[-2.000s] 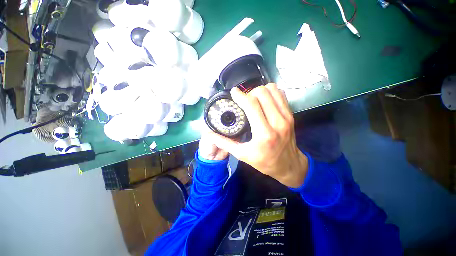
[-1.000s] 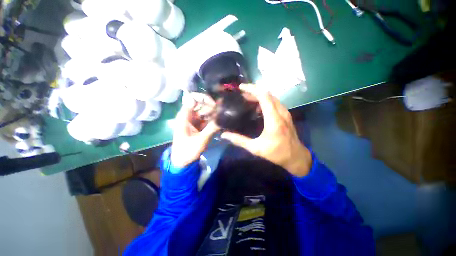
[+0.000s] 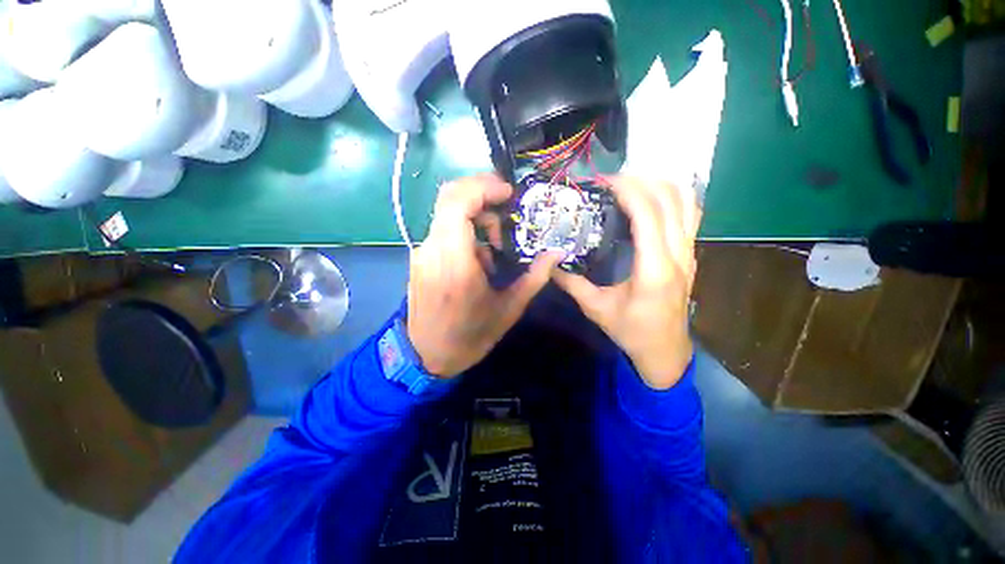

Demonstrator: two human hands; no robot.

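The black round camera module (image 3: 608, 248) is held at the bench edge with its back up, showing the silvery-white circuit board (image 3: 560, 220). My left hand (image 3: 454, 292) grips its left side, with the thumb at the board's lower edge. My right hand (image 3: 650, 281) grips its right side, with the thumb also at the lower edge. Red and yellow wires (image 3: 573, 152) run from the board into the black opening of the white camera housing (image 3: 540, 68), which lies on the bench just beyond. The module's LED front faces down and is hidden.
White housings (image 3: 132, 105) are piled at the left of the green mat (image 3: 816, 209). A crumpled white sheet (image 3: 683, 110) lies right of the housing. Dark pliers (image 3: 895, 127) and white plug cables (image 3: 789, 66) lie at the far right. A black stool (image 3: 160, 364) stands below.
The module has been turned from its LED front to its board side, and my left hand now grips its side. The view has shifted, so the housing and bench appear closer and straighter.
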